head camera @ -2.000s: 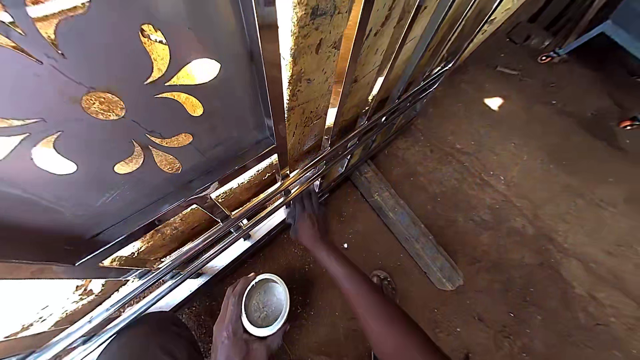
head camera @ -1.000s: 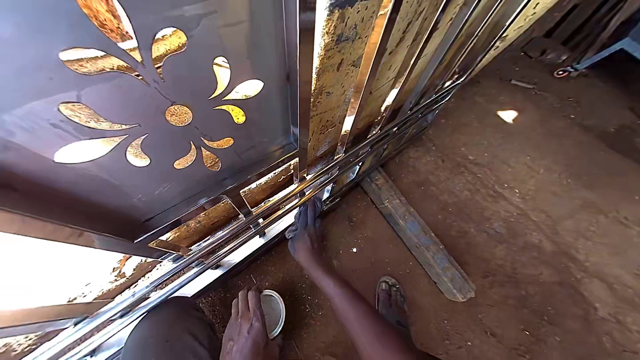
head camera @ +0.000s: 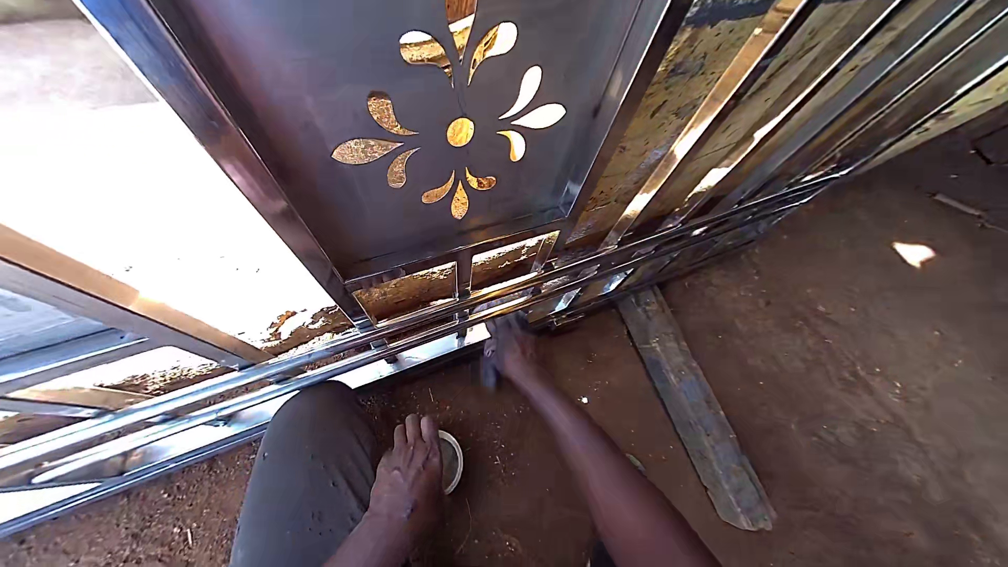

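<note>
My left hand (head camera: 408,472) is over the near side of a small round container (head camera: 453,463) with a white rim, its fingers along the left edge; whether it grips the container is hard to tell. Its contents look grey. My right hand (head camera: 512,346) is at the lower metal rails (head camera: 425,335) of a shiny metal gate, under the dark panel (head camera: 504,197) with petal-shaped cutouts. The right fingers are bent and partly hidden and blurred, and a dark shape shows below them; I cannot tell whether they hold anything.
A wooden plank (head camera: 697,409) lies on the brown dirt ground, its far end at the gate's bottom edge. Upright metal bars (head camera: 709,126) rise at the right. My knee (head camera: 307,465) is bent close to the rails at the left. A bright scrap or light patch (head camera: 913,253) shows on the ground.
The left hand held the container tilted up two seconds ago; now the hand lies over its edge, lower down. The right hand stays by the lower rails. The view has swung left.
</note>
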